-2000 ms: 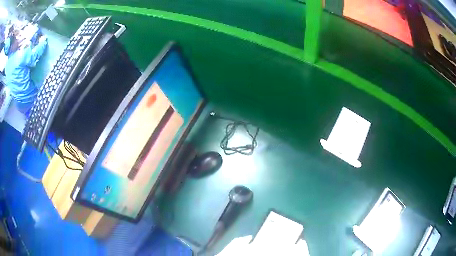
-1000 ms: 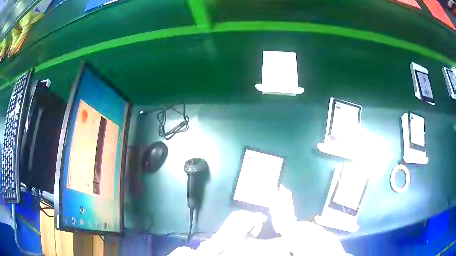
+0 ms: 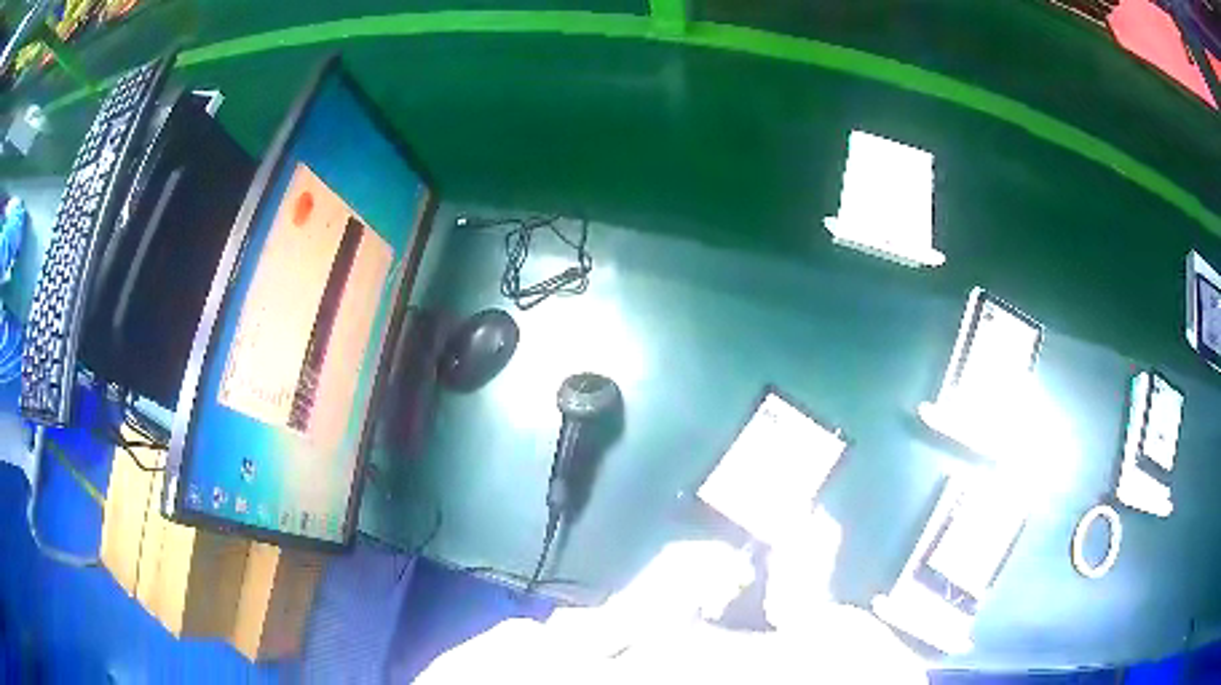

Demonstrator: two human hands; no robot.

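An e-reader with a black frame and pale screen is held tilted at the bench's front edge, screen towards me. My left hand, in a white glove, is at its lower left edge. My right hand, also gloved, is at its lower right edge. Glare washes out both hands, so the single fingers and the exact grip of the left are hard to make out. The barcode scanner lies on the bench to the left of the e-reader, untouched.
Monitor, keyboard and mouse are at left, with a coiled cable behind. An empty white tray lies at the back. More e-readers on white trays and a tape roll are at right.
The camera view has turned, shifting the bench items rightward. The held e-reader is more tilted. Two seconds ago the hands were mostly cut off at the bottom edge.
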